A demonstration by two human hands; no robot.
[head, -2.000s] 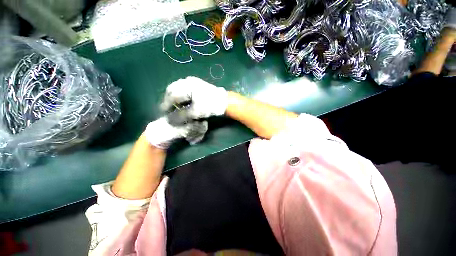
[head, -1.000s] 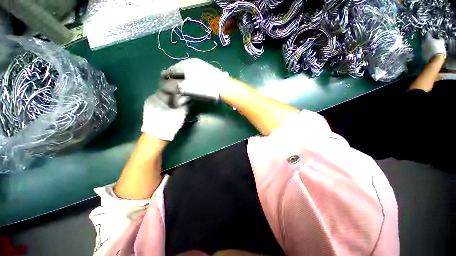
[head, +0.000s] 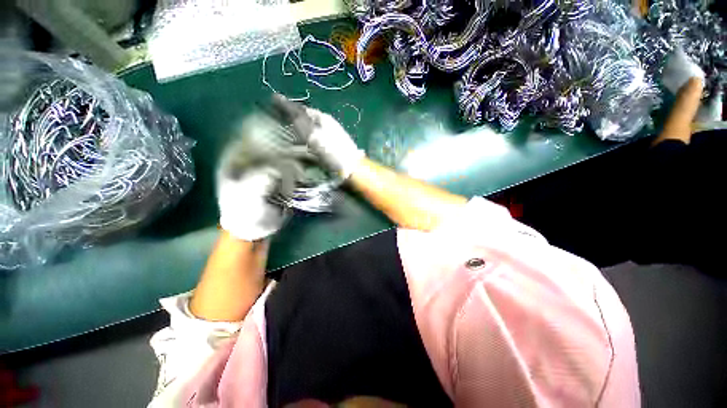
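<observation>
Both my hands wear white knitted gloves with grey fingers and are close together over the green mat, blurred by motion. My left hand (head: 251, 195) is closed around a small bunch of wire leads (head: 312, 199), whose curved ends fan out below and between the hands. My right hand (head: 328, 145) is against the upper right side of the bunch, its grey fingers pointing up and left. Blur hides whether its fingers grip the wires.
An open clear bag of loose leads (head: 60, 159) stands at left. Loose leads (head: 315, 68) lie beyond my hands, near bubble wrap (head: 223, 40) and an orange tangle (head: 351, 44). Finished wire bundles (head: 494, 76) are heaped at far right. Another person's gloved hand (head: 682, 72) is beside them.
My hands have shifted apart from their earlier overlap, and my right hand's fingers now point up and left. Curved wire ends now show clearly below them. The other person's hand has shifted slightly.
</observation>
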